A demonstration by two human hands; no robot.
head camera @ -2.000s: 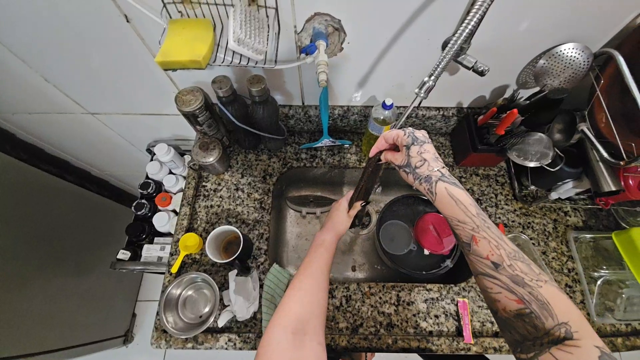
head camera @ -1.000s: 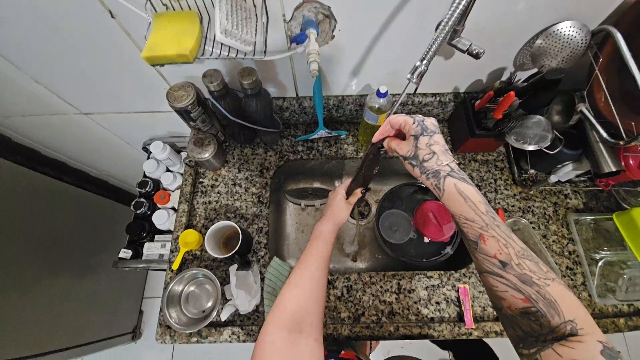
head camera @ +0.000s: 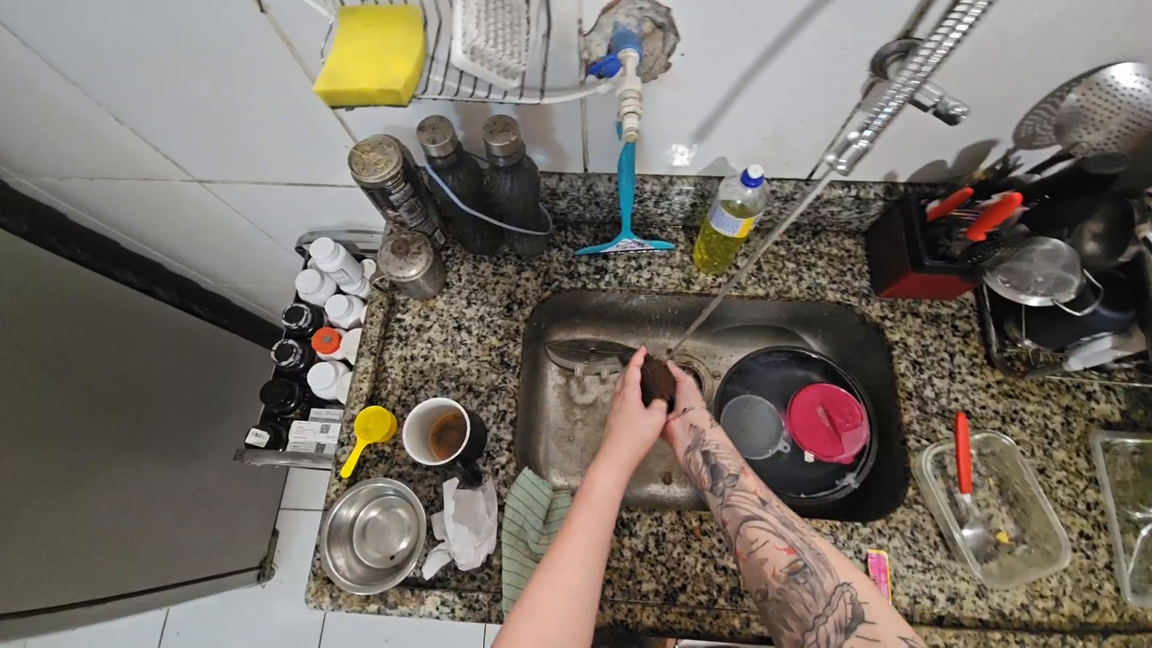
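Observation:
Over the steel sink [head camera: 585,450], my left hand [head camera: 634,407] and my right hand [head camera: 686,396] are closed around a small dark brown object [head camera: 658,380], whose exact kind I cannot tell. A thin stream of water runs from the spring-hose faucet [head camera: 900,90] down to it. A black pan [head camera: 774,481] stands in the right of the sink, holding a grey round lid or strainer [head camera: 754,427] and a pink round container [head camera: 828,423]. A dark oval piece [head camera: 585,353] lies at the sink's back left.
On the left are a mug [head camera: 445,432], a yellow scoop [head camera: 369,436], a steel bowl [head camera: 373,535], crumpled paper [head camera: 466,524] and a green cloth [head camera: 531,531]. Bottles, a squeegee [head camera: 626,207] and a bottle of yellow-green liquid [head camera: 729,220] line the back. A container with a spoon [head camera: 994,508] sits right.
My right hand has come down from near the sink's back edge to beside my left hand. The long dark object earlier between them now shows only as a short dark piece.

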